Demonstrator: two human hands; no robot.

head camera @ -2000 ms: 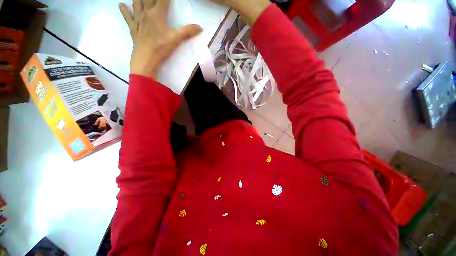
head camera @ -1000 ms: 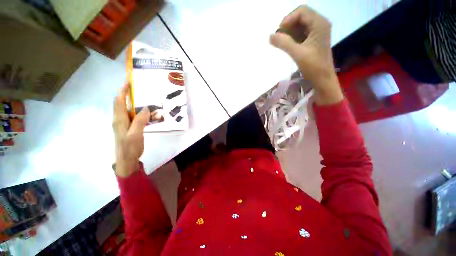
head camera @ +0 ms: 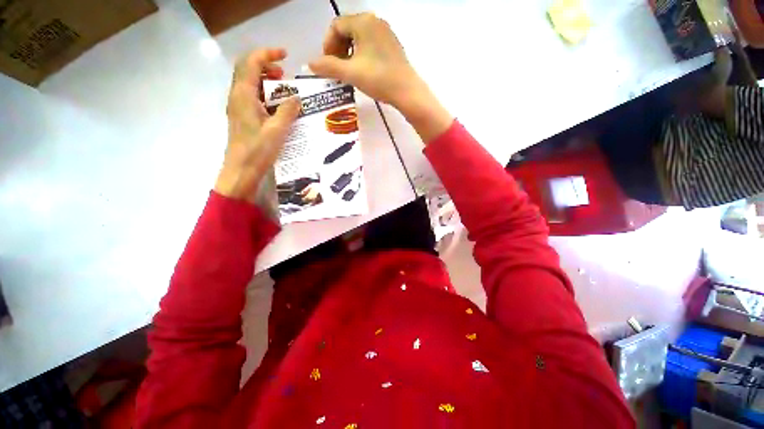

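A retail box (head camera: 322,155) lies on the white table (head camera: 134,167) near its front edge, its white printed face up with text and small pictures. My left hand (head camera: 258,121) is around the box's left side, thumb on the upper left of the face and fingers beyond its far corner. My right hand (head camera: 369,63) is just above the box's far edge, thumb and index finger close together. Whether a tiny seal is pinched between them cannot be seen.
Brown cartons (head camera: 67,33) stand at the far left. A pale yellow sticky note (head camera: 570,20) lies at the far right. White strips (head camera: 446,219) hang below the table edge. A red stool (head camera: 570,193) and a person in a striped garment (head camera: 712,151) are at the right.
My left hand has moved up the box's left side. My right hand has come in from the right to the box's far edge. The view has shifted.
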